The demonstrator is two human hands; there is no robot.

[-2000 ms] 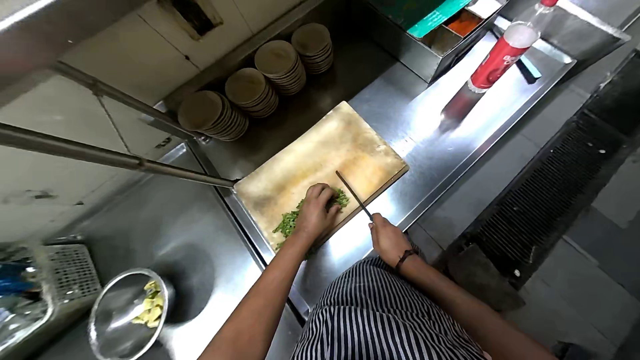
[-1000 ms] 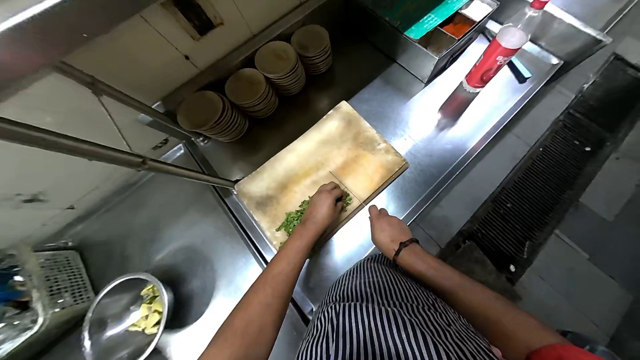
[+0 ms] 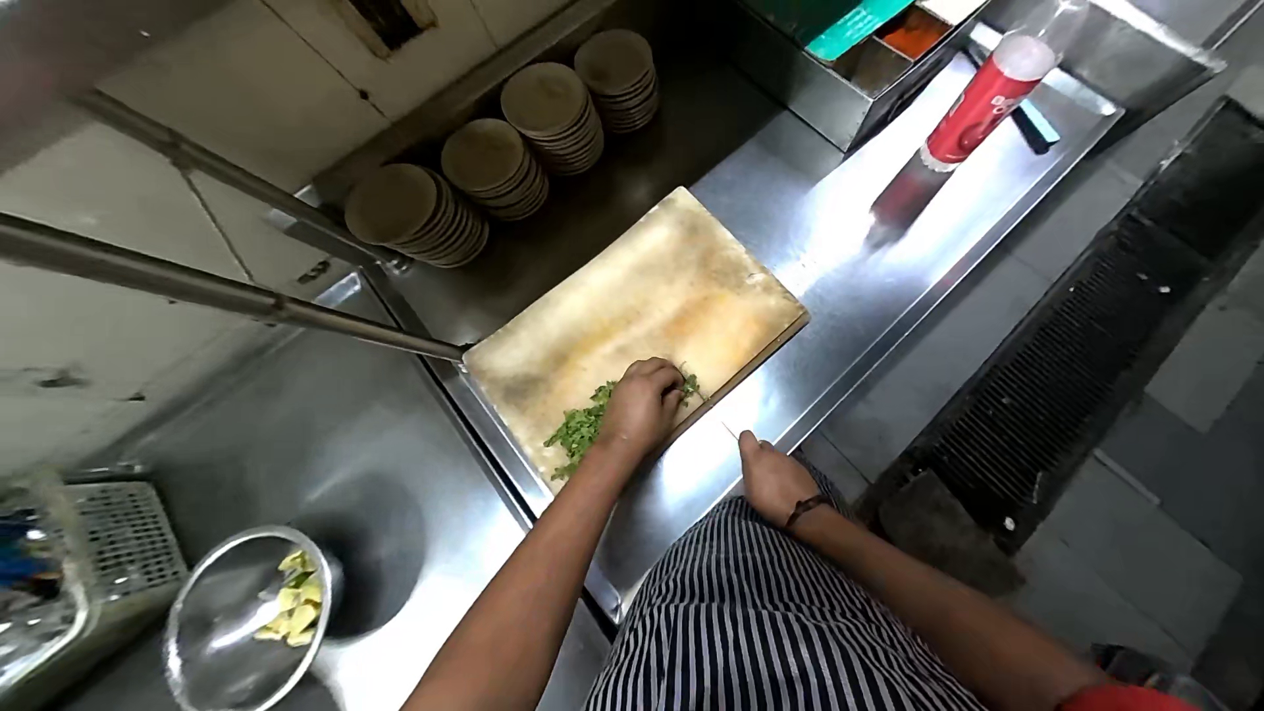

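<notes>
A stained, light-coloured cutting board (image 3: 642,286) lies on the steel counter with chopped green herbs (image 3: 578,433) on its near left part. My left hand (image 3: 644,400) presses down on the herbs with curled fingers, and a few sprigs stick out to its right. Just off the board's near edge, my right hand (image 3: 775,478) is closed around a knife (image 3: 731,431). Only a thin line of the blade shows over the bright counter; the handle is hidden in my fist.
Stacks of small plates (image 3: 484,158) line the back wall. A red-labelled bottle (image 3: 978,109) and a steel container (image 3: 839,94) stand at the upper right. At lower left are a steel bowl (image 3: 178,632) with yellow-green pieces and a plastic basket (image 3: 123,533). A metal post (image 3: 247,296) meets the board's left corner.
Two seconds ago the dark blade lay angled over the board; now it is off the near edge and seen nearly edge-on. My left hand stays on the herbs.
</notes>
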